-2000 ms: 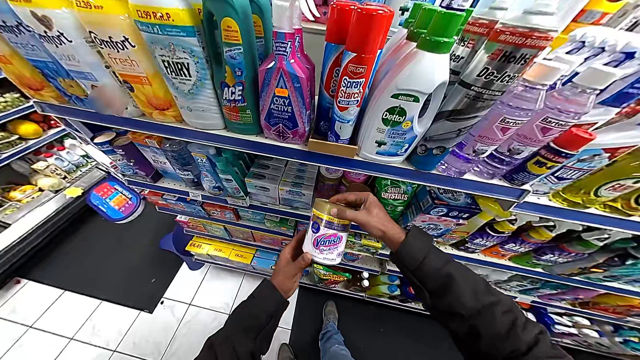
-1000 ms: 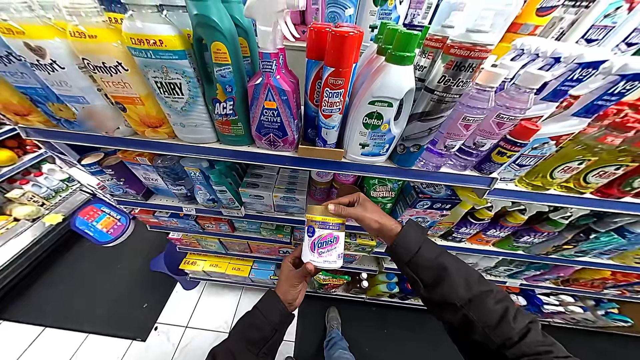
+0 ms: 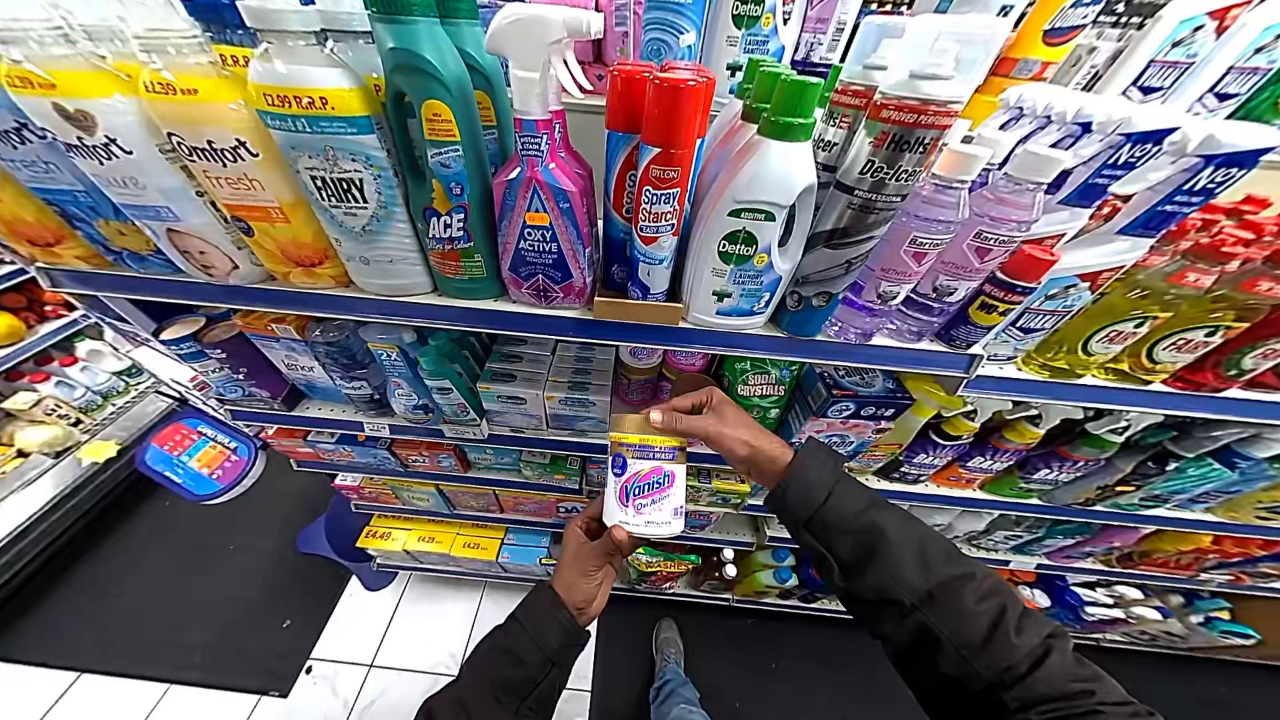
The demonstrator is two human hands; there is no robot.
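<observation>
A white Vanish stain remover tub with a gold lid is held upright between both my hands, its front label facing me. My left hand grips it low on the left side, thumb against the base. The fingers of my right hand hold the lid from the upper right. Behind the lid, on the second shelf, stand similar Vanish tubs, partly hidden. Beside them is a green soda crystals bag, and to the left are stacked small white boxes.
A blue-edged top shelf carries a pink spray bottle, starch spray cans, a white Dettol bottle and de-icer cans. Lower left stand a blue plastic bin and a chilled display. Black mats cover parts of the tiled floor.
The tub was tilted two seconds ago and now stands more upright, its label turned squarely to me. Both hands have stayed on it.
</observation>
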